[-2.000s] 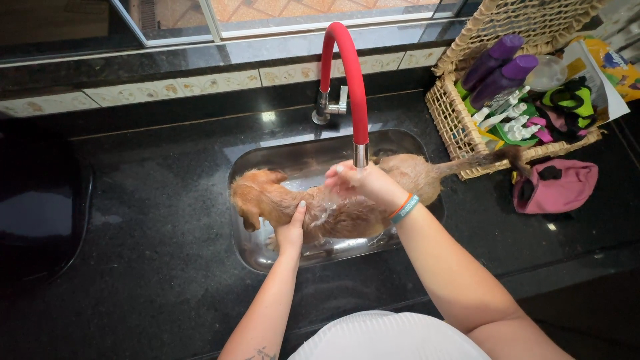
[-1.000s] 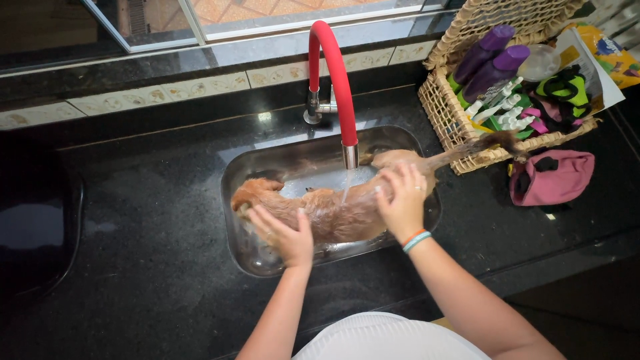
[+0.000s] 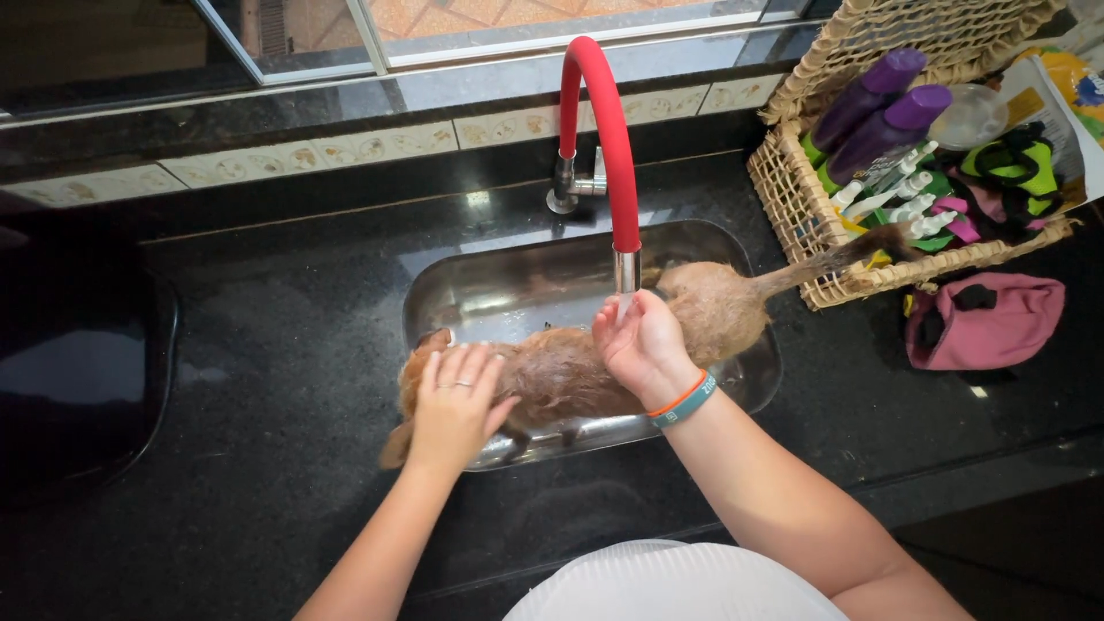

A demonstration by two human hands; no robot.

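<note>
A wet, light-brown dog (image 3: 565,375) stands in a stainless steel sink (image 3: 500,276), its head at the left and its tail reaching right over a wicker basket's edge. My left hand (image 3: 457,401) lies spread on the back of the dog's head and neck, holding nothing. Palm up and fingers curled, my right hand (image 3: 642,345) is cupped under the metal spout of a red flexible faucet (image 3: 614,129), where water runs onto it. The dog's face and most of its legs are hidden.
The wicker basket (image 3: 793,207) at the back right holds purple bottles (image 3: 893,134), straps and white-nozzled items. A pink fabric piece (image 3: 987,321) lies in front of it. A black glossy object (image 3: 78,371) stands at the left on the dark stone counter (image 3: 259,388). A window is behind.
My right hand has gone from the dog's hindquarters to the water under the spout, turning palm up. My left hand remains at the dog's head end. The dog's head has shifted toward the sink's front left edge.
</note>
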